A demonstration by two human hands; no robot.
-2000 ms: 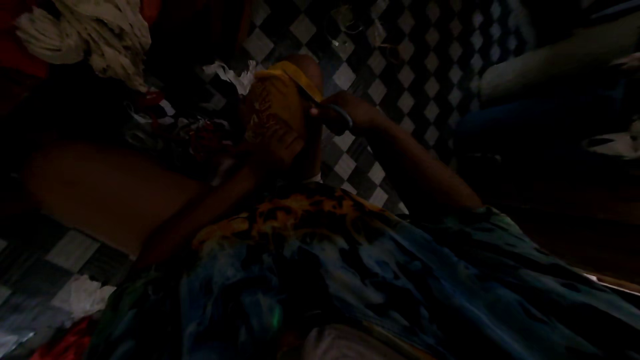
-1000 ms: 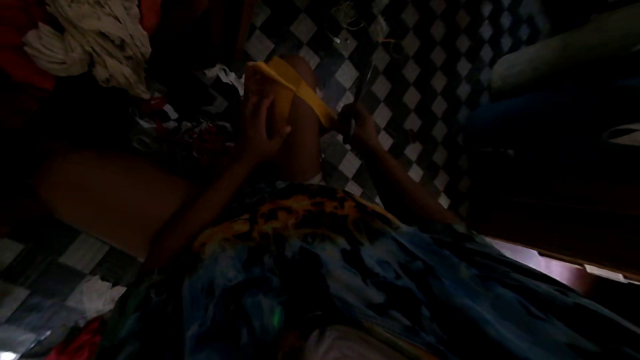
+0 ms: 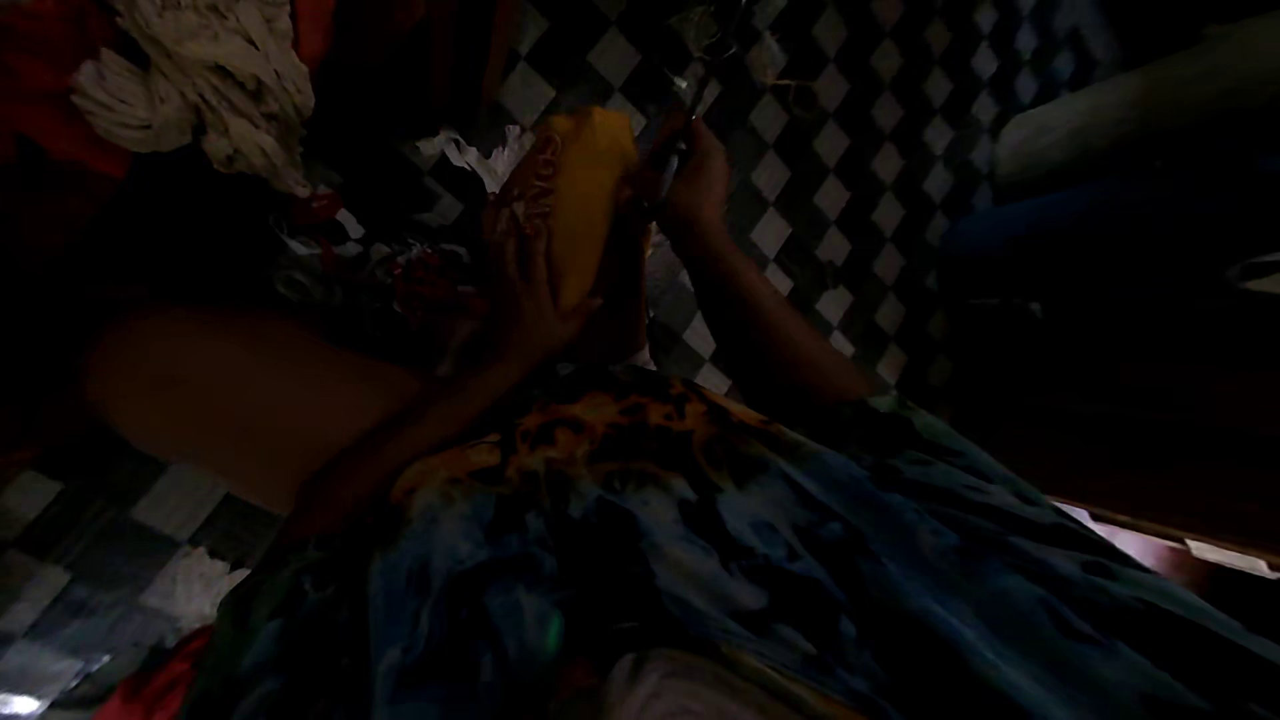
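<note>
In the dim head view, a yellow piece of fabric (image 3: 590,190) with raised or printed lettering lies over my bent leg. My left hand (image 3: 535,275) rests on its lower left part with the fingers spread, pressing it against the leg. My right hand (image 3: 695,180), at the right edge of the fabric, is closed around a dark tool with a long thin blade (image 3: 698,95), which looks like scissors. The blade points up and away from me. Whether it touches the fabric is too dark to tell.
Checkered floor (image 3: 770,170) spreads ahead. A heap of pale cloth strips (image 3: 215,85) lies at the upper left, with red and white scraps (image 3: 400,270) below it. White scraps (image 3: 490,155) sit beside the yellow fabric. A pale roll-like object (image 3: 1130,105) is at the upper right.
The yellow fabric, folded with a strip stretched toward my right hand a second ago, now lies flatter over the leg. My right hand has moved up, nearer the fabric.
</note>
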